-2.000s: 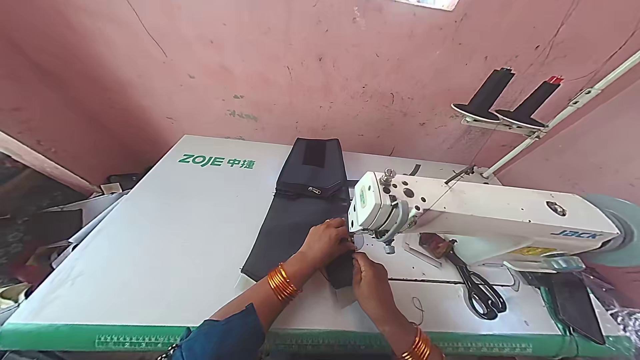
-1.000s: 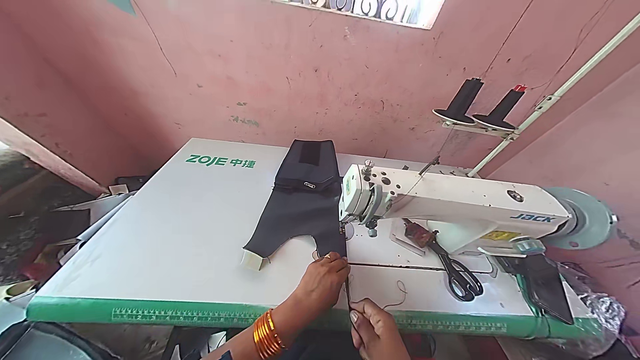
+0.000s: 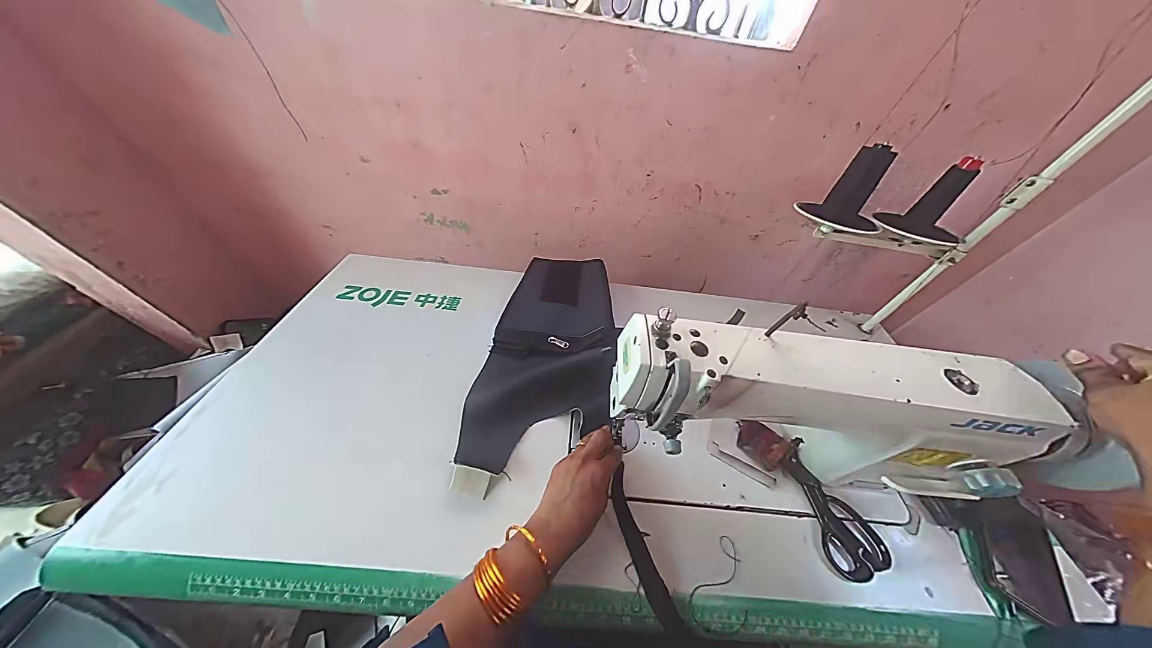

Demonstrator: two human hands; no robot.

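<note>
A dark navy fabric piece point(image 3: 540, 387) with a zipper pull and a pale tab at its lower left lies beside the head of the white sewing machine point(image 3: 846, 387). My left hand point(image 3: 580, 477) is at the needle area, its fingertips pinching the edge where a black fabric strip point(image 3: 641, 549) meets the piece. From there the strip runs down over the table's front edge. My right hand point(image 3: 1111, 369) is at the far right beside the machine's handwheel point(image 3: 1093, 450), partly cut off by the frame; its exact contact is unclear.
Black-handled scissors point(image 3: 841, 531) lie on the sewing table point(image 3: 297, 432), right of the needle. Loose dark thread point(image 3: 729, 567) curls near the green front edge with a printed ruler. Two black thread cones point(image 3: 859, 189) stand on a holder at upper right. Clutter sits beyond the table's left side.
My right hand has left the strip near the front edge and moved right to the handwheel. My left hand has moved up to the needle. The fabric piece's lower part has swung left since the first frame.
</note>
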